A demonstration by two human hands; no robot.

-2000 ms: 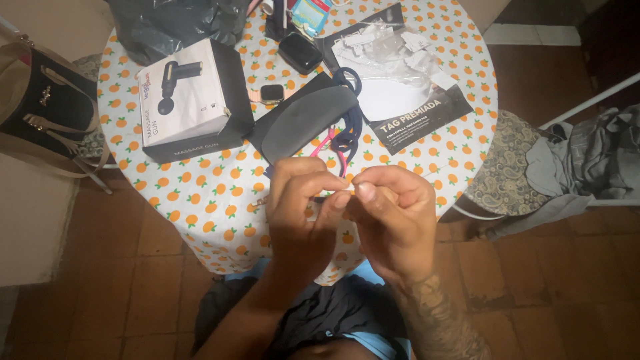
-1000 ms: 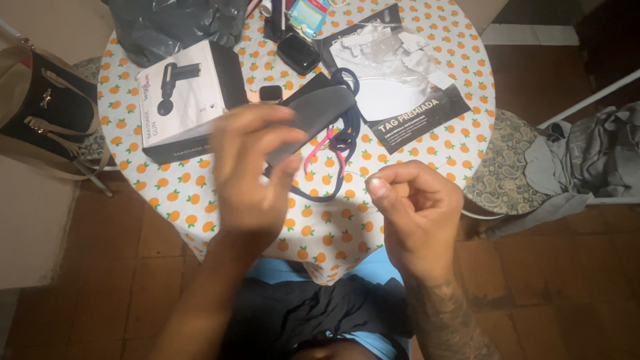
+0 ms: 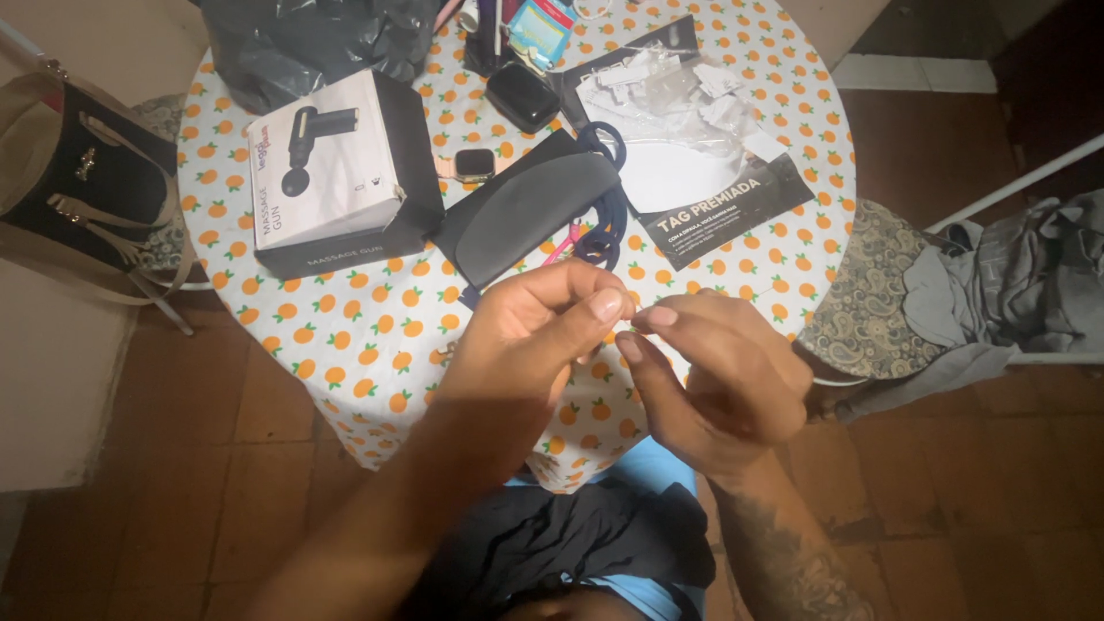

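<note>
My left hand and my right hand meet above the near part of the round table. The left thumb and forefinger are pinched together on something tiny and pale, too small to name. Close beside them the right forefinger and thumb are a little apart; whether they touch the same thing is unclear. Just beyond the hands lie a dark grey case, dark blue looped cords and a pink strip among the cords.
A massage gun box stands left, before a black plastic bag. A smartwatch, a glossy black case and a printed black sheet under clear plastic and paper scraps lie behind. A handbag and a patterned stool flank the table.
The hands were together two seconds ago, then the left hand moved away to the left, blurred. Now it is back beside the right hand with its fingertips pinched.
</note>
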